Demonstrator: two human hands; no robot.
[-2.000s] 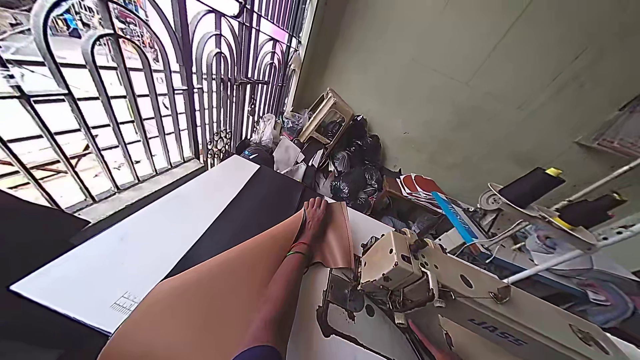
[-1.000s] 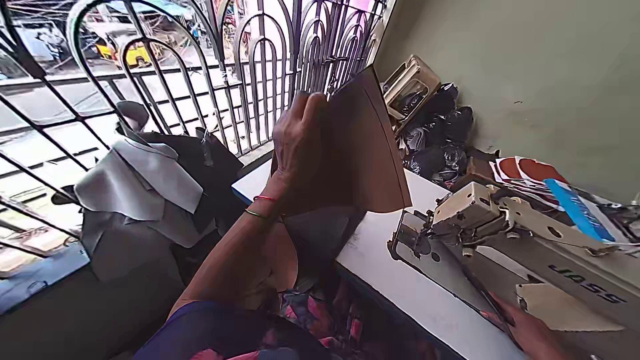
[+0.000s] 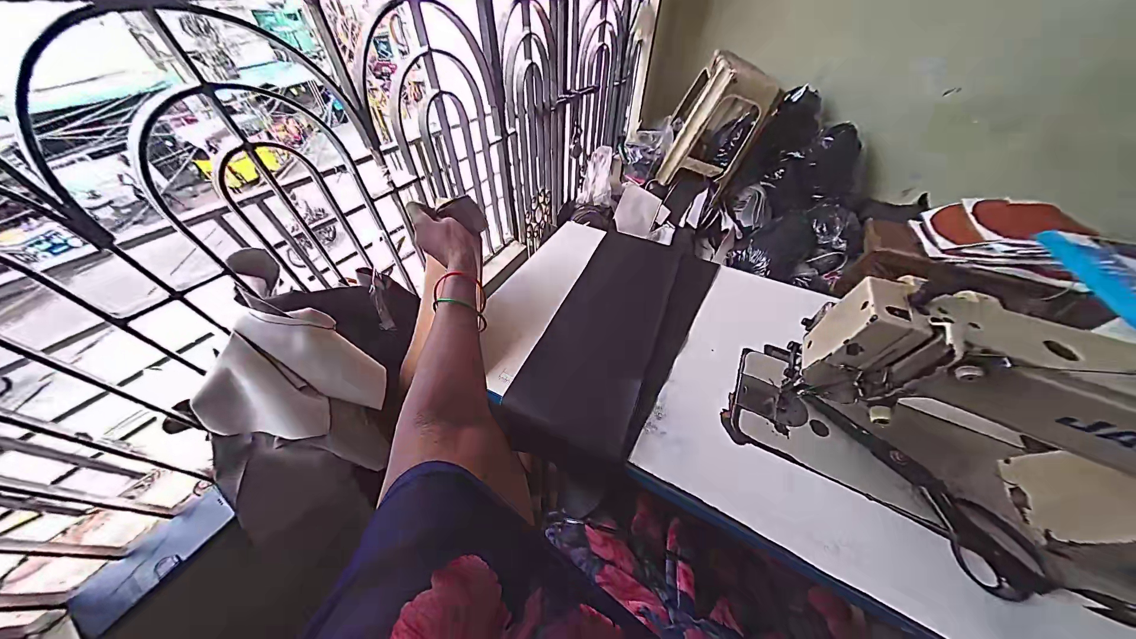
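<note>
My left hand [image 3: 448,232] is stretched out beside the window grille, its fingers closed on the edge of a brown sheet of material [image 3: 421,333]; my forearm hides much of the sheet. A strip of dark material [image 3: 581,342] lies across the white sewing table [image 3: 710,390]. On the right stands an industrial sewing machine [image 3: 874,333]. Black-handled scissors [image 3: 923,479] lie on its bed, their blades pointing toward the needle area. I cannot see my right hand.
Grey and dark material [image 3: 293,382] is heaped at the left, against the metal grille [image 3: 257,177]. Behind the table are a tipped beige plastic stool [image 3: 721,120] and black plastic bags [image 3: 812,169]. Red and white cut pieces [image 3: 1003,222] are piled behind the machine.
My left hand has moved the brown sheet from above the table over to the left, by the grille. My right hand, near the scissors a second ago, has gone out of view.
</note>
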